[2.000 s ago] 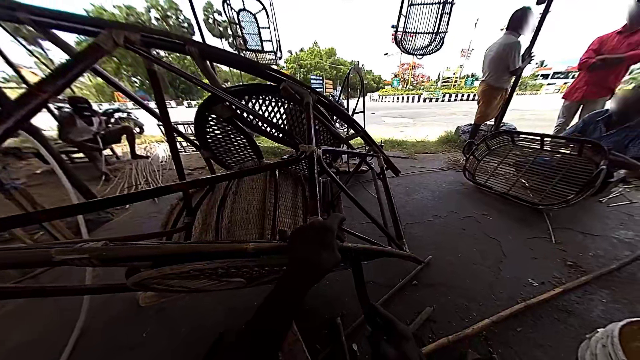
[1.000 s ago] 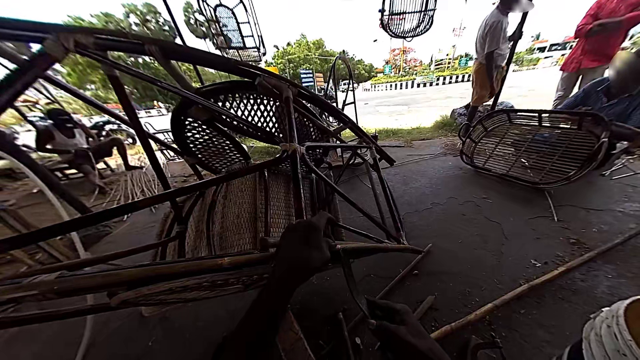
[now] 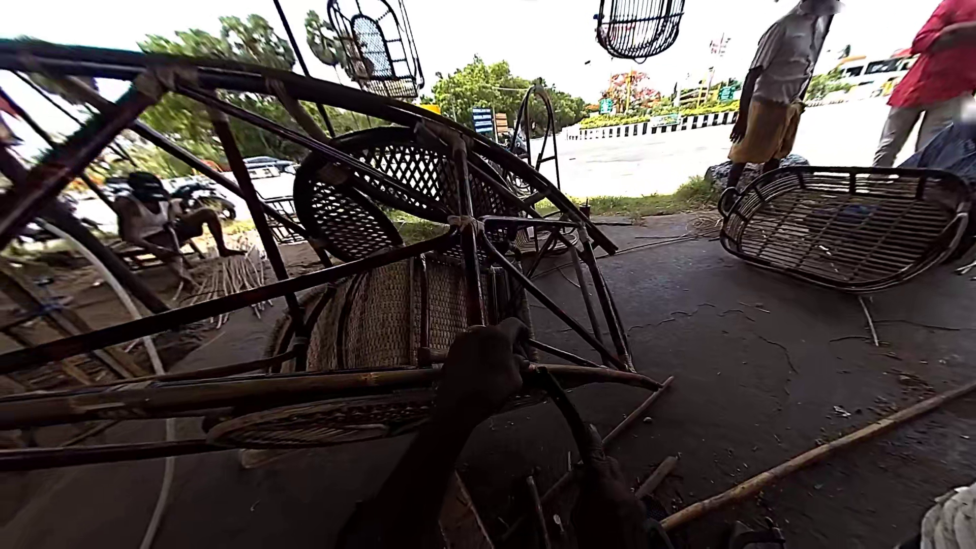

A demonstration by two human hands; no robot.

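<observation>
A large dark cane furniture frame (image 3: 457, 221) fills the left and centre, its joints wrapped with strips. My left hand (image 3: 484, 366) is closed around its lower cane pole (image 3: 366, 381), near the upright strut. Below and to the right, my right hand (image 3: 606, 488) is in deep shadow, with its fingers around a dark, flat, curved strip (image 3: 564, 404) that rises to the pole beside my left hand. Behind the frame are a woven cane seat (image 3: 389, 313) and an openwork lattice back (image 3: 347, 213).
An oval cane basket frame (image 3: 839, 229) lies at the right, near two standing people. A long cane pole (image 3: 823, 457) crosses the ground at lower right, beside a pale container (image 3: 949, 522). Short cane offcuts (image 3: 656, 476) lie near my right hand. A person (image 3: 149, 217) sits at far left.
My right hand has moved a little relative to the frame, and the strip beside it has changed its curve. My left hand stays at the pole. The view has shifted slightly.
</observation>
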